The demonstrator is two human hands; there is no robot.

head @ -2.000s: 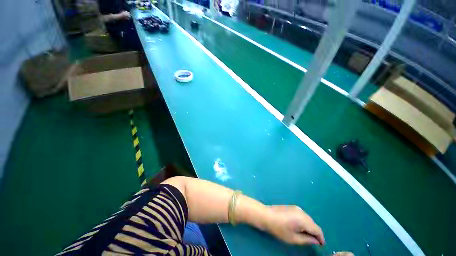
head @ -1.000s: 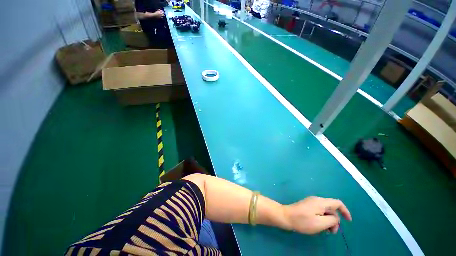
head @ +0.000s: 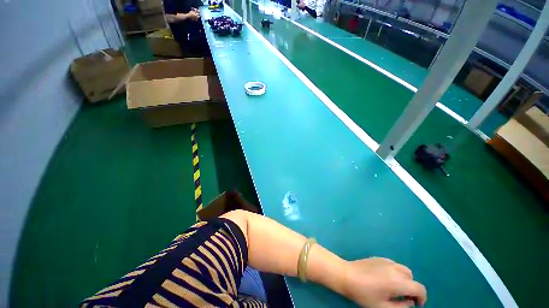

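Observation:
My left hand is low in the view at the right, over the blue-green bench. Its fingers are curled down and its fingertips lie close to the bottom edge. No wire or part shows at the fingertips, and whether they hold something thin is hidden. A bangle is on the wrist. My right hand is out of the picture. A whitish smudge lies on the bench beyond my forearm.
A white tape roll lies farther up the bench. A black unit sits on the green belt beyond the white rail and post. Open cartons stand left and right. A person's hand is near a black heap.
The view has swung left. My left hand has moved down, and the thin dark wire below its fingers one second ago no longer shows. The black unit has moved farther away along the belt.

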